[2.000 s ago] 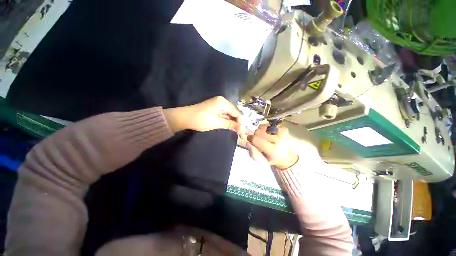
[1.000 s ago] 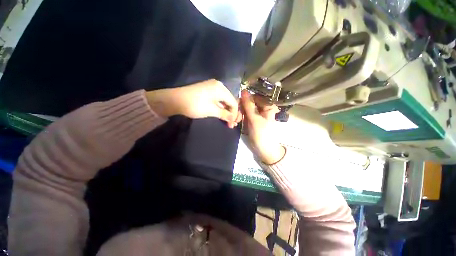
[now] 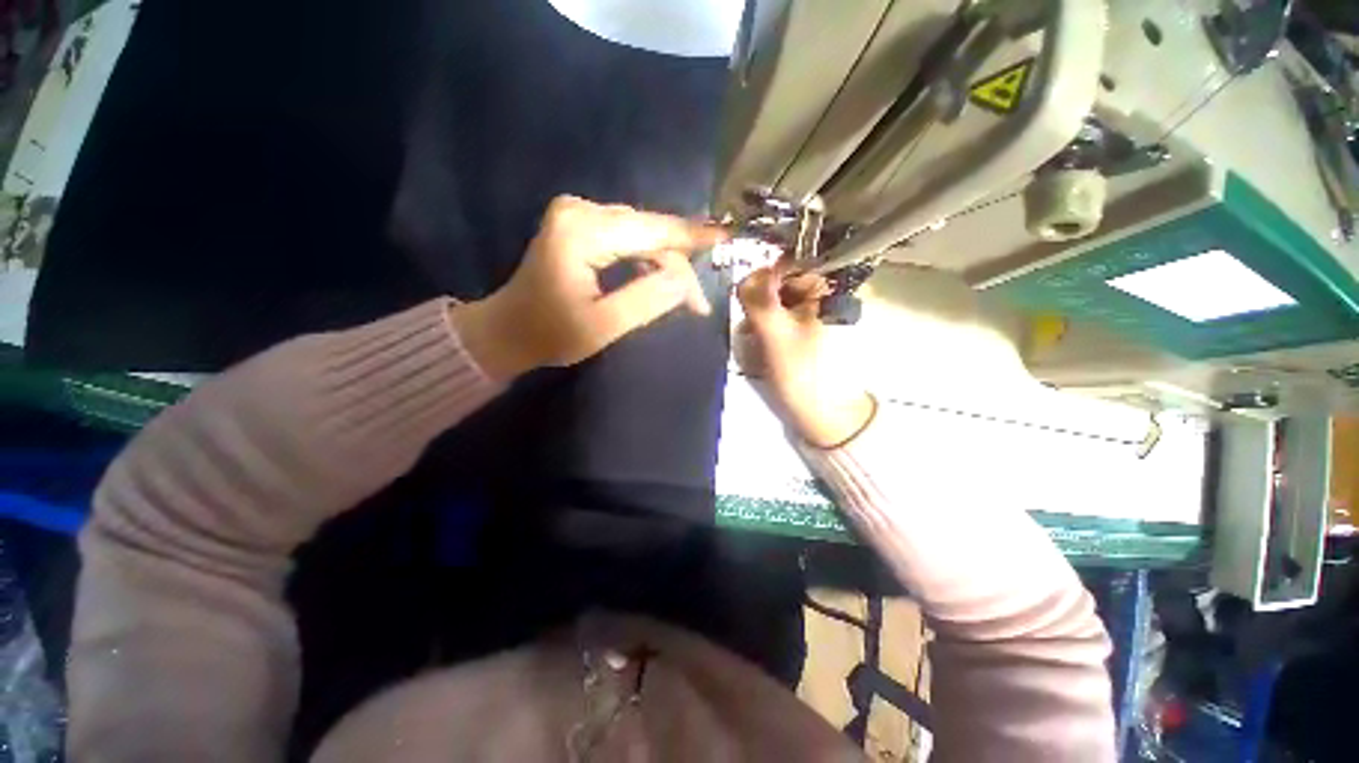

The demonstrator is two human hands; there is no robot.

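Note:
The black fabric panel (image 3: 358,194) lies over the table left of the needle and drapes over the lap. Its straight right edge runs beside the presser foot and needle (image 3: 778,224) of the cream sewing machine (image 3: 894,134). My left hand (image 3: 604,283) rests on the panel, index finger stretched to the edge at the foot, thumb apart. My right hand (image 3: 790,336) is just right of the edge, below the foot, with fingers bent together near the black knob (image 3: 842,309). Whether it pinches anything is too small to tell.
The machine's green panel with a lit screen (image 3: 1204,285) is at the right. A pale open tray (image 3: 1271,507) sits at the machine's right end. The green table edge (image 3: 1088,537) runs in front. A white sheet (image 3: 656,21) lies at the top, and brown cardboard (image 3: 835,656) is below the table.
My left hand has opened from a pinch at the fabric edge, its index finger now reaching to the foot. My right fingers have curled beside the foot. The camera view has shifted closer to the machine.

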